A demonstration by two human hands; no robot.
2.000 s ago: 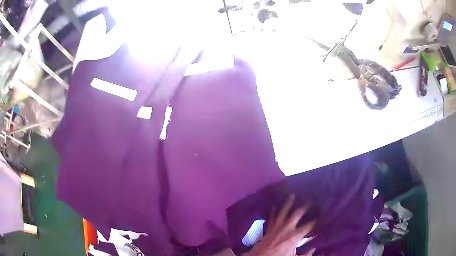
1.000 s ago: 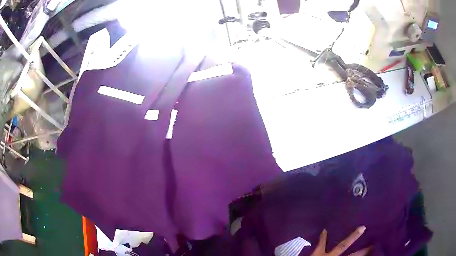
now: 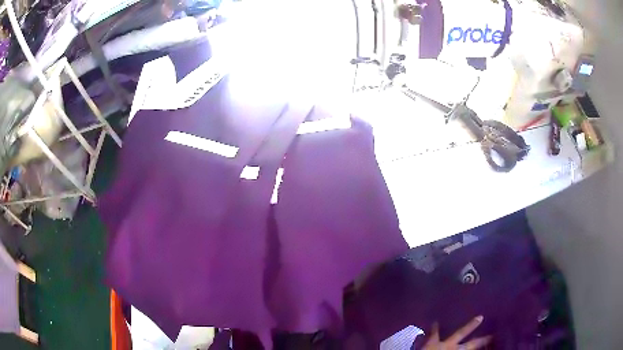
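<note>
Purple cut panels (image 3: 205, 266) hang over the near edge of the white tabletop (image 3: 437, 198), with white strips (image 3: 202, 144) and a small white patch on them. A dark purple cloth (image 3: 410, 294) with a round, pale-ringed mark (image 3: 468, 275) lies lower right, below the table edge. My right hand (image 3: 456, 340) is at the bottom edge, partly cut off, fingers spread on this cloth and gripping nothing visible. A striped white-blue piece (image 3: 402, 338) is just left of it. My left hand is not in view.
Dark-handled shears (image 3: 504, 146) lie on the tabletop at the right. A pale machine (image 3: 533, 61) stands behind, and glare hides part of the table. A white metal rack (image 3: 75, 123) is at the left. An orange edge (image 3: 120, 321) and white pieces (image 3: 151, 333) show below the panels.
My right hand has moved right and down from the panels' lower edge. The dark cloth now lies spread with its round mark showing. The view has shifted, so the panels appear further right.
</note>
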